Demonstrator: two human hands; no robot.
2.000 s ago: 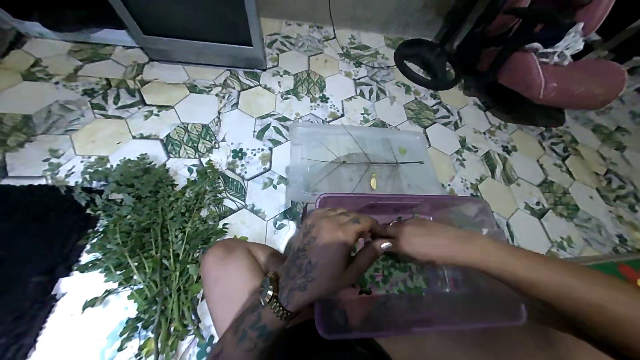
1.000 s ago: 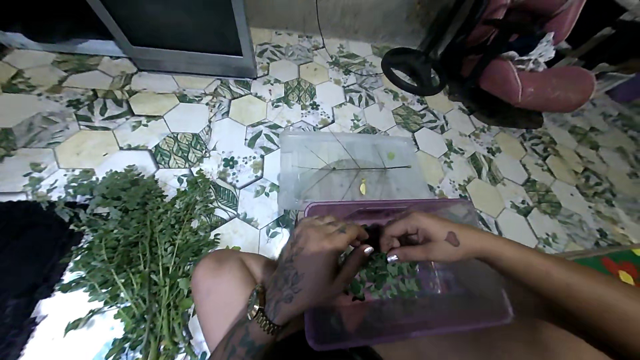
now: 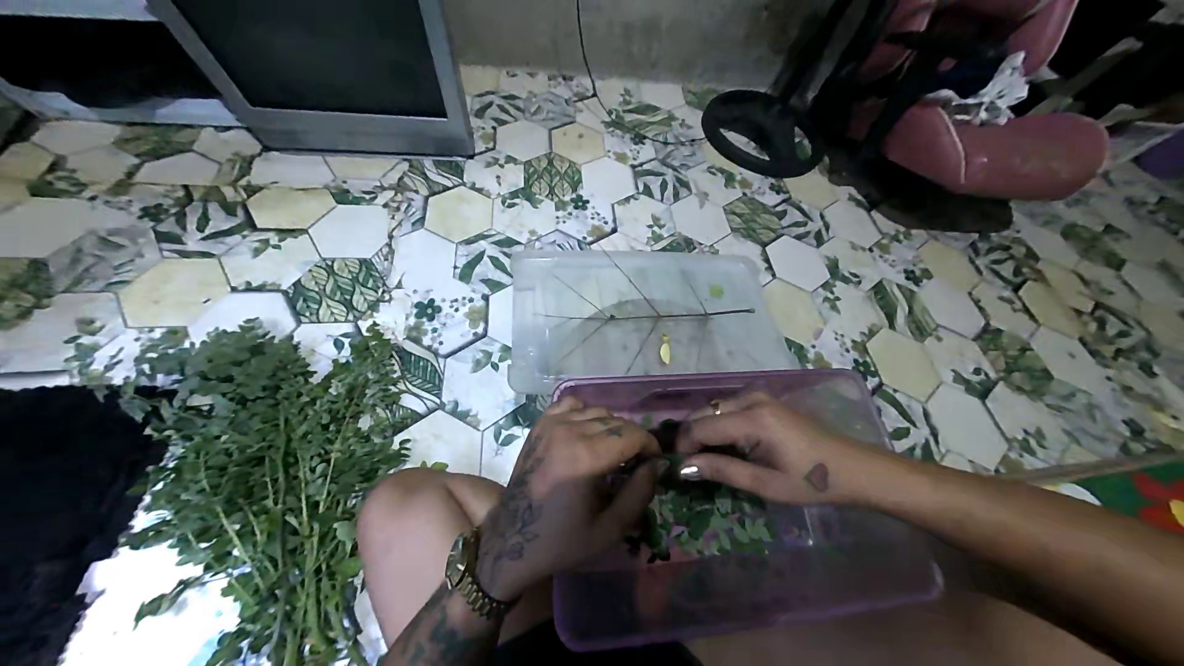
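Note:
A purple-rimmed clear plastic container (image 3: 749, 601) rests on my lap with loose green leaves (image 3: 708, 523) inside. Over it, my left hand (image 3: 592, 472), with a gold watch on the wrist, has its fingers closed on a small dark bit of leaves. My right hand (image 3: 758, 449) meets it from the other side, thumb and fingers pinching at the same leaves; the fingers partly hide them. Beyond the container, a translucent plastic lid (image 3: 546, 356) lies on the floor, bearing a bare thin stem (image 3: 684, 316) and a yellow leaf (image 3: 665, 349).
To the left lies a large bunch of leafy green branches (image 3: 277, 462), beside a black fluffy cloth (image 3: 65, 518). A grey-framed dark-screened appliance (image 3: 370, 134) stands at the back left. At the back right are a pink padded seat (image 3: 1008, 153) and a black wheel (image 3: 760, 132) on the tiled floor (image 3: 453, 213).
Both hands stay close together over the container. The fingers of my right hand have shifted slightly and are nearer the left fingers than one second ago.

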